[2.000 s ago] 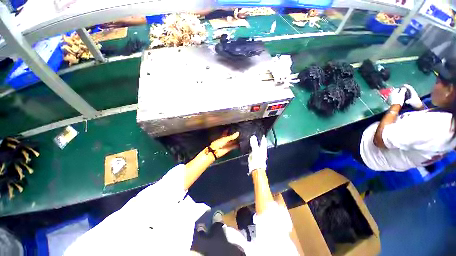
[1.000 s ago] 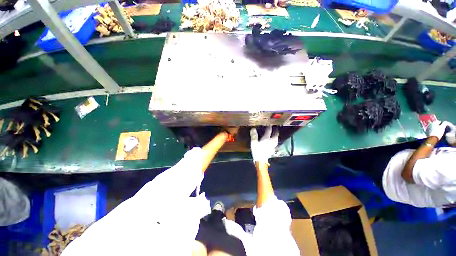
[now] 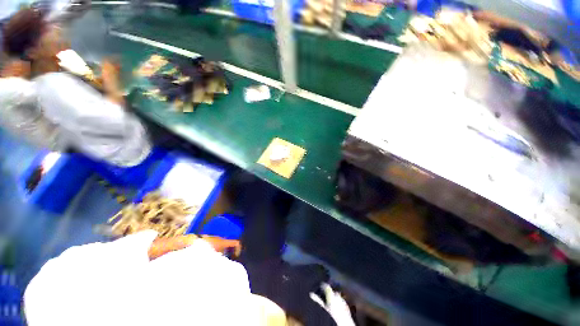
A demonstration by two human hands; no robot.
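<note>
The view is blurred. My bare left hand (image 3: 224,244) is low, beside a blue bin (image 3: 210,202) that holds tan bodies (image 3: 156,215) and a white sheet. Its fingers are unclear. My white-gloved right hand (image 3: 331,302) is at the bottom, over my dark lap, next to a dark shape that may be a black covering. Whether it grips this is unclear. The metal heating box (image 3: 445,134) stands on the green bench at the right, with dark pieces (image 3: 362,191) under its edge.
A glue card (image 3: 282,158) and a small clear bag (image 3: 257,93) lie on the green bench (image 3: 235,130). Black figures with tan legs (image 3: 191,86) are piled further left. A person in pale clothing (image 3: 89,121) sits at the left beside blue bins. A metal post (image 3: 285,48) rises behind the bench.
The view has swung left, bringing the left co-worker and bin closer to the middle. Both my hands have come out from under the heating box and are low near my lap.
</note>
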